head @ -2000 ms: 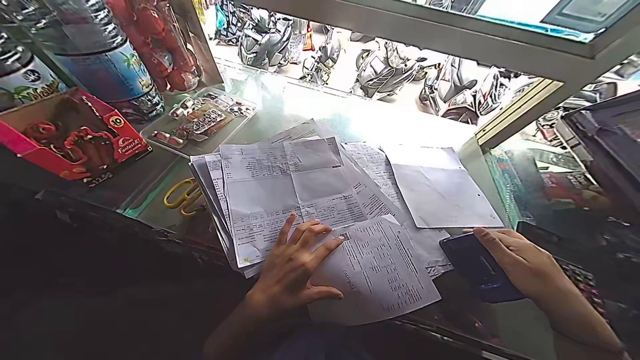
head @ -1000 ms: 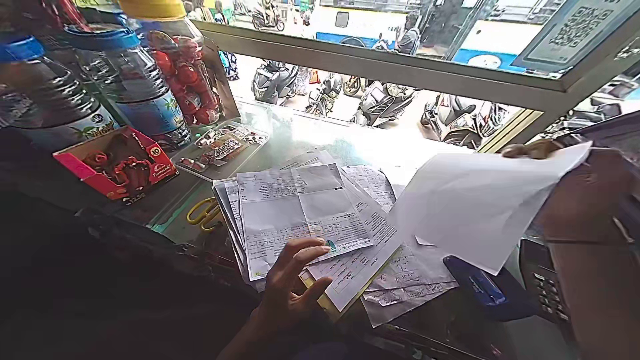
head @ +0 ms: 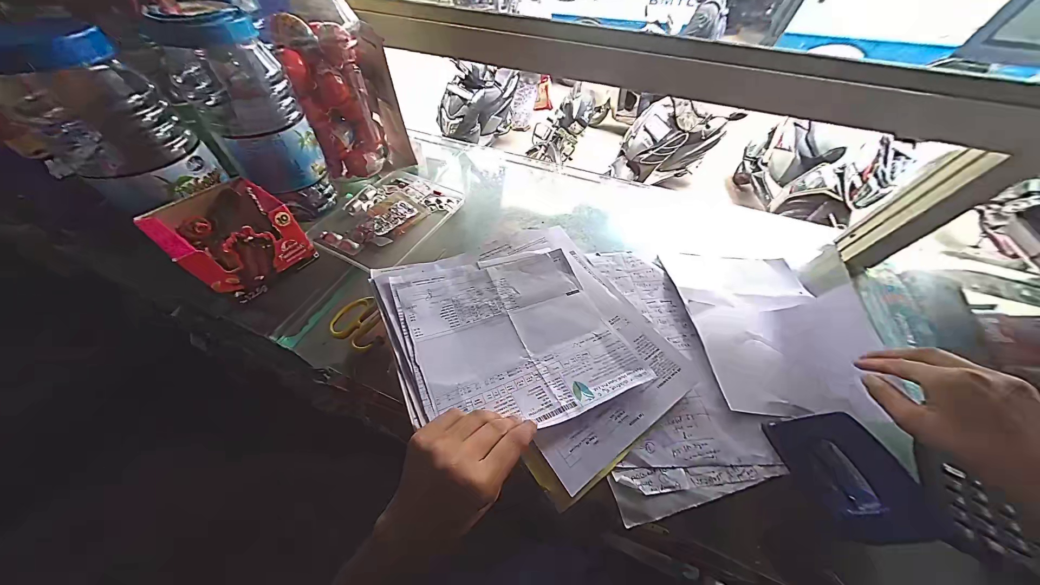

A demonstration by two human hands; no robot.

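My left hand point(head: 467, 459) grips the lower edge of the folded, printed sheet point(head: 520, 333) that lies on top of a pile of papers. The fingers lie over the paper and the thumb is mostly hidden. My right hand point(head: 946, 398) is at the right, its fingertips at the edge of a blank white sheet point(head: 780, 341); whether it pinches the sheet cannot be told. Beneath that sheet are handwritten papers point(head: 691, 439). A dark blue case or pouch point(head: 849, 479) lies just below the white sheet, beside a device with a keypad point(head: 975, 504).
Yellow-handled scissors point(head: 355, 321) lie left of the pile on the glass counter point(head: 479, 219). Behind them stand a red display box point(head: 236, 244), a clear plastic tray of small items point(head: 390, 215) and plastic jars point(head: 268, 122). A metal window frame point(head: 691, 69) runs across the back.
The right hand lifted a white sheet about a second ago; it now lies flat at the right. A printed sheet under my left hand two seconds ago is no longer there. The left hand now grips the pile's edge.
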